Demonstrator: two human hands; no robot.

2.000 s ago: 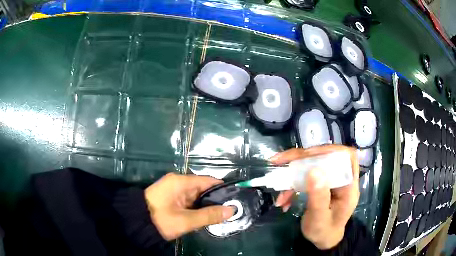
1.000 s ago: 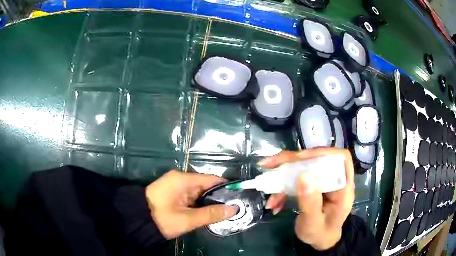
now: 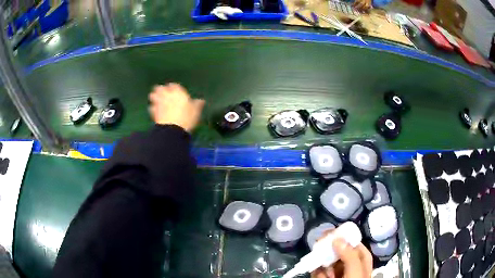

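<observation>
My left hand [image 3: 175, 106] is stretched out over the green conveyor belt [image 3: 217, 65], fingers apart, with nothing seen in it. A glossy black oval housing unit [image 3: 233, 118] with a white ring lies on the belt just right of it. My right hand [image 3: 347, 263], cut off by the bottom edge, holds a white glue bottle [image 3: 328, 250] pointing down-left. Its nozzle end is at the picture's rim. Grey-faced units [image 3: 341, 200] lie in a cluster around and beyond the bottle, some stacked, with two more [image 3: 241, 216] to the left.
Several other black units [image 3: 287, 122] are spaced along the belt. Blue edging [image 3: 244, 157] runs between belt and bench. A white sheet with black oval pads [image 3: 450, 190] stands at right; another sheet [image 3: 13, 184] is at left. A metal post [image 3: 27, 98] rises at left. A blue tray [image 3: 239, 17] lies beyond.
The view has tilted up to show the belt. My left hand has let go of the glossy unit and moved out over the belt. My right hand still holds the bottle, lower in view.
</observation>
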